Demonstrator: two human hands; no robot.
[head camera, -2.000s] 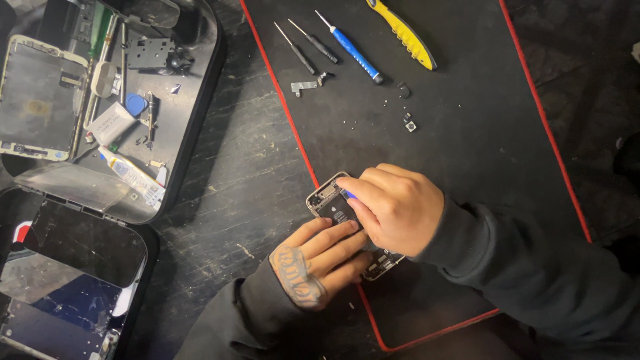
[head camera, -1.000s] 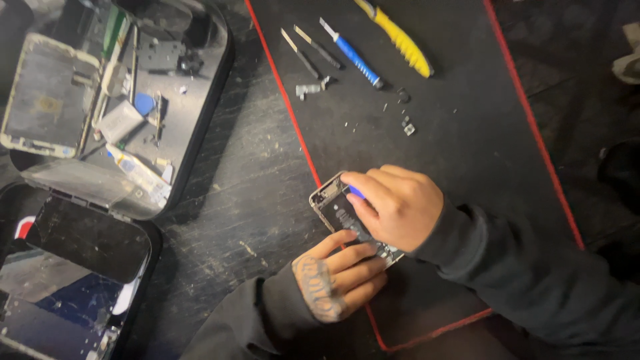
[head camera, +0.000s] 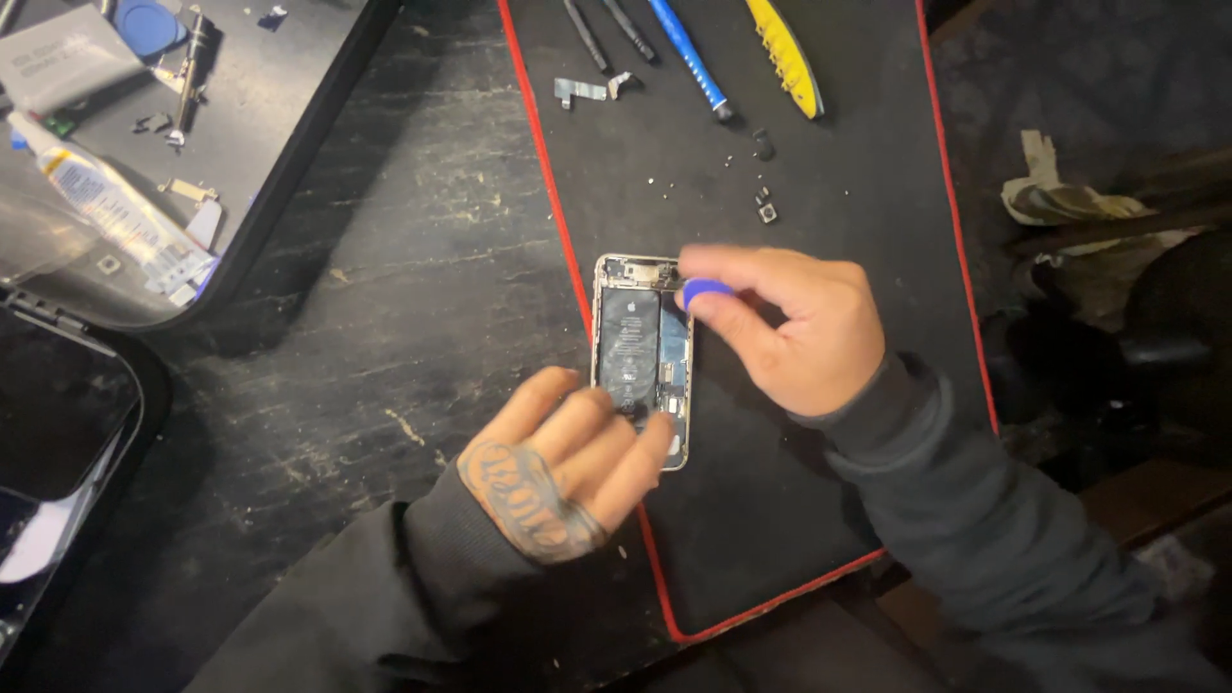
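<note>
An opened smartphone (head camera: 630, 337) with its black battery (head camera: 629, 346) and inner parts bare lies across the red edge of a black mat, its top end away from me. My left hand (head camera: 568, 462) rests over the phone's lower end, fingers spread; whether it grips the frame is hard to tell. Between thumb and forefinger my right hand (head camera: 799, 318) pinches a blue plastic opening pick (head camera: 707, 291), at the phone's upper right edge. The fingertips are slightly blurred, and the pick's tip is hidden.
Beyond the phone on the mat (head camera: 818, 500) lie a camera module (head camera: 766, 210), tiny screws, metal brackets (head camera: 580, 90), a blue screwdriver (head camera: 691, 58), two dark tools and a yellow-handled tool (head camera: 789, 58). At left stands an open case (head camera: 279, 207) holding a tube (head camera: 120, 207), a loose battery (head camera: 67, 53) and small parts.
The phone has turned to lie more upright in view. My left hand's fingers have spread and no longer cover as much of the battery. The pick stays in my right hand.
</note>
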